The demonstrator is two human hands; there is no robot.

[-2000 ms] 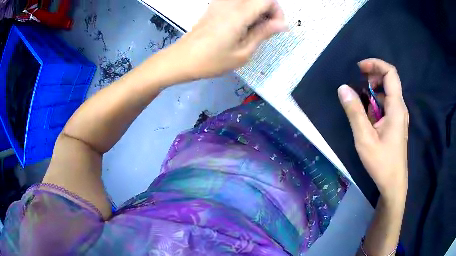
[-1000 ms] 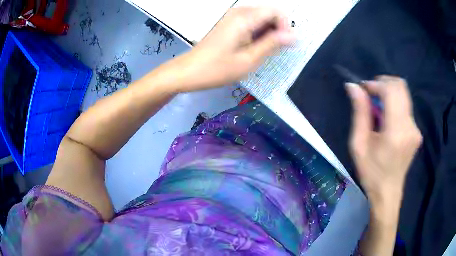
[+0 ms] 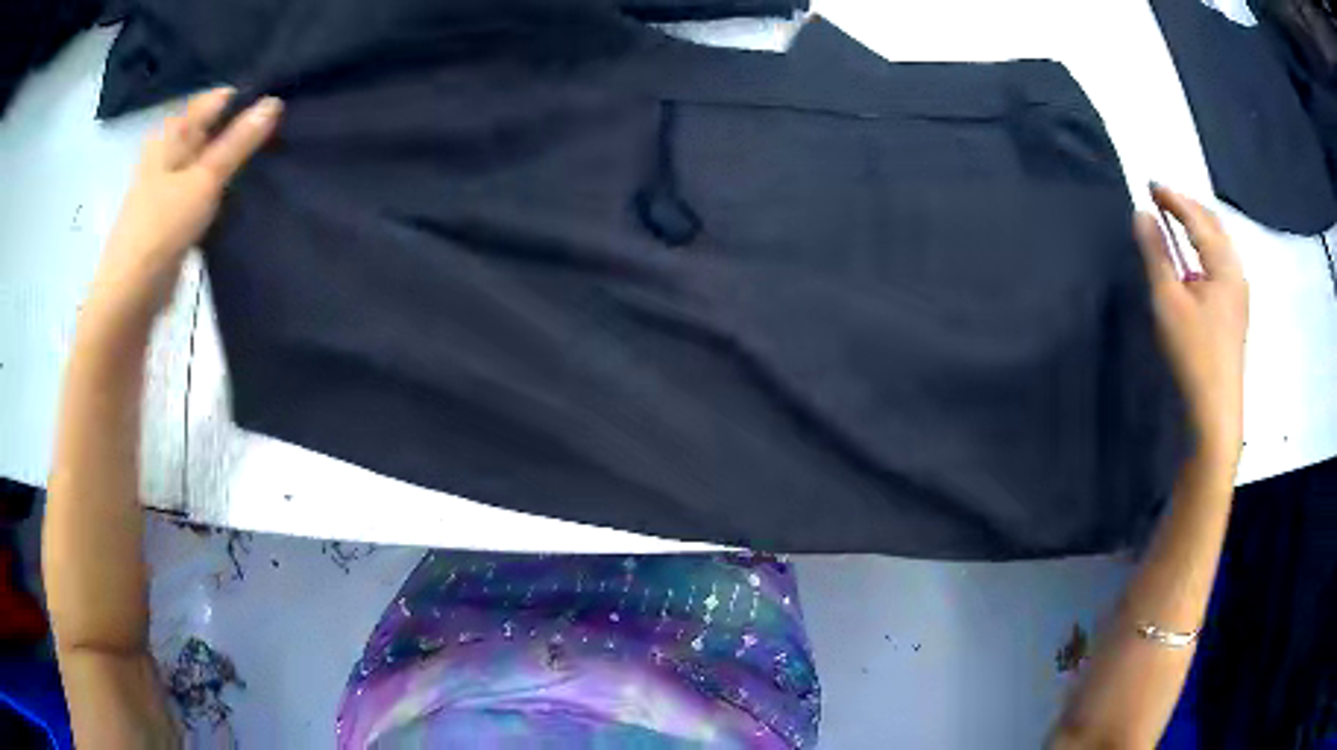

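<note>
A large black garment [image 3: 880, 322] is spread over the white table in front of me, its waistband [image 3: 938, 91] towards the far side. A thin black cord loop [image 3: 669, 214] hangs below the waistband. My left hand [image 3: 205, 154] pinches the garment's left part between thumb and fingers. My right hand [image 3: 1199, 293] is at the garment's right edge, with the pink handle of the thread snips [image 3: 1191, 276] showing in it. Whether its fingers also grip the cloth is hard to tell.
The white table [image 3: 308, 466] has a curved front edge. A smaller black cut piece [image 3: 1264, 139] lies at the far right. More black cloth hangs at the right side. Dark thread tufts [image 3: 205, 677] lie on the grey floor.
The view has swung from the table corner and blue crate to the table front. The garment now lies across the view, and my left hand, empty-looking before, holds its left part.
</note>
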